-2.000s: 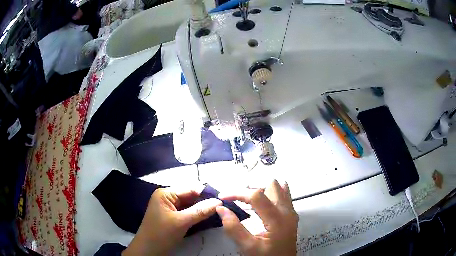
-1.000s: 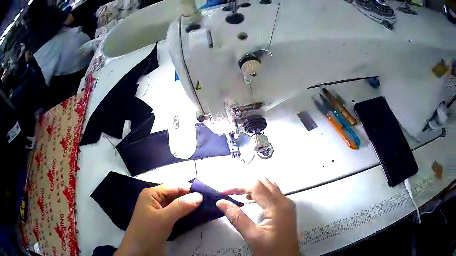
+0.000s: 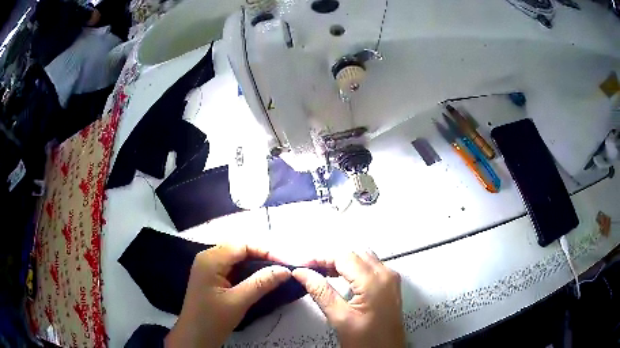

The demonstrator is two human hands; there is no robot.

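A dark fabric piece (image 3: 160, 268) lies at the front of the table, its right part lifted in both hands. My left hand (image 3: 228, 289) pinches its upper edge between thumb and fingers. My right hand (image 3: 357, 292) pinches the same edge just to the right, the thumb tips almost touching; it wears a ring. The pinched edge is partly hidden by the fingers. Another dark piece (image 3: 197, 197) lies behind, its right end at the brightly lit presser foot (image 3: 322, 183) of the white sewing machine (image 3: 299, 88).
More dark pieces (image 3: 160, 132) lie at the left beside brown board with red print (image 3: 71, 251). Right of the needle are a small grey plate (image 3: 426, 151), orange-and-blue snips (image 3: 476, 160), a thin brown tool (image 3: 470, 132) and a black phone (image 3: 536, 180) with white cable. A person is at the upper left.
The purple-blue flap raised between the hands is now folded down out of sight. Both thumbs have come together at the fabric edge. The camera view has shifted slightly.
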